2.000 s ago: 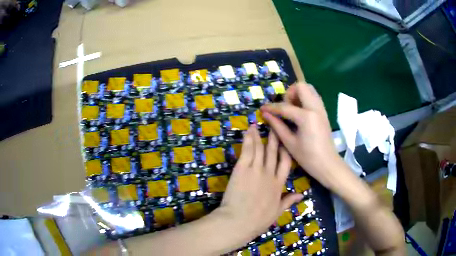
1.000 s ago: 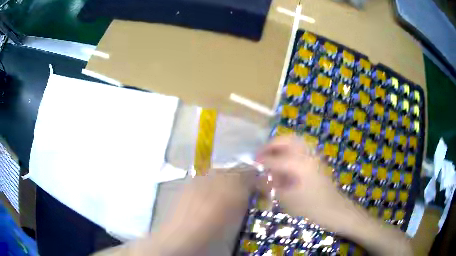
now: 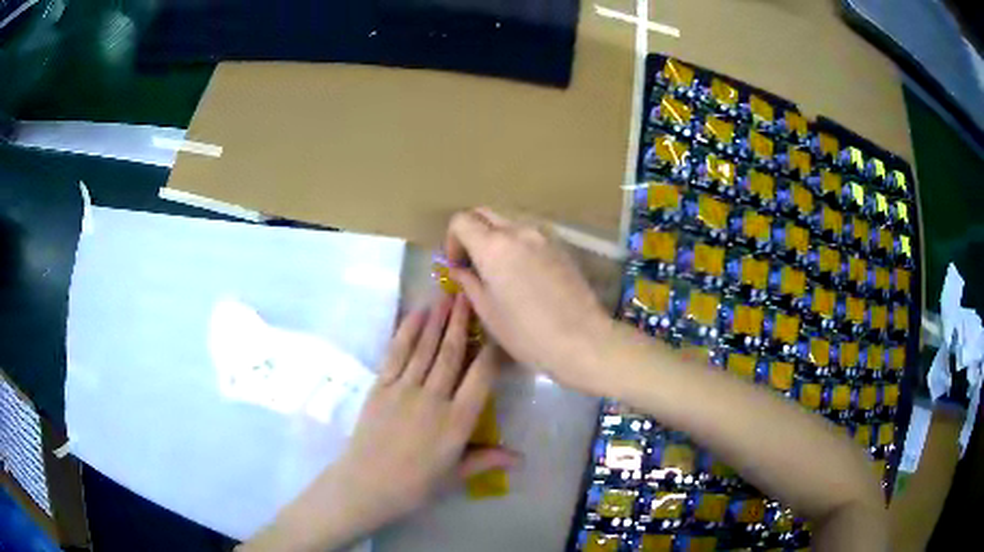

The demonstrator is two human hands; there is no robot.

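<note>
My left hand [image 3: 426, 415] lies flat with spread fingers on the clear film [image 3: 529, 474], over a strip of amber tape pieces [image 3: 488, 483]. My right hand [image 3: 518, 286] is just beyond its fingertips, thumb and forefinger closed on an amber tape piece [image 3: 448, 276] at the strip's far end. Whether that piece is off the film cannot be told. The hands hide most of the strip. To the right, the black foam tray [image 3: 910, 356] holds rows of circuit boards [image 3: 707, 259], most with amber tops; several at the far right corner have pale yellow tops.
A white sheet [image 3: 140, 345] with a white scrap [image 3: 270, 367] on it lies at left. A second black mat [image 3: 464, 38] lies at the far side on the cardboard [image 3: 410, 140]. White masking tape [image 3: 642, 16] crosses the cardboard. Crumpled white strips [image 3: 955, 334] hang at right.
Both hands have moved from the boards at right to the amber strip on the film. The view has swung left. The right hand now pinches at the strip's far end.
</note>
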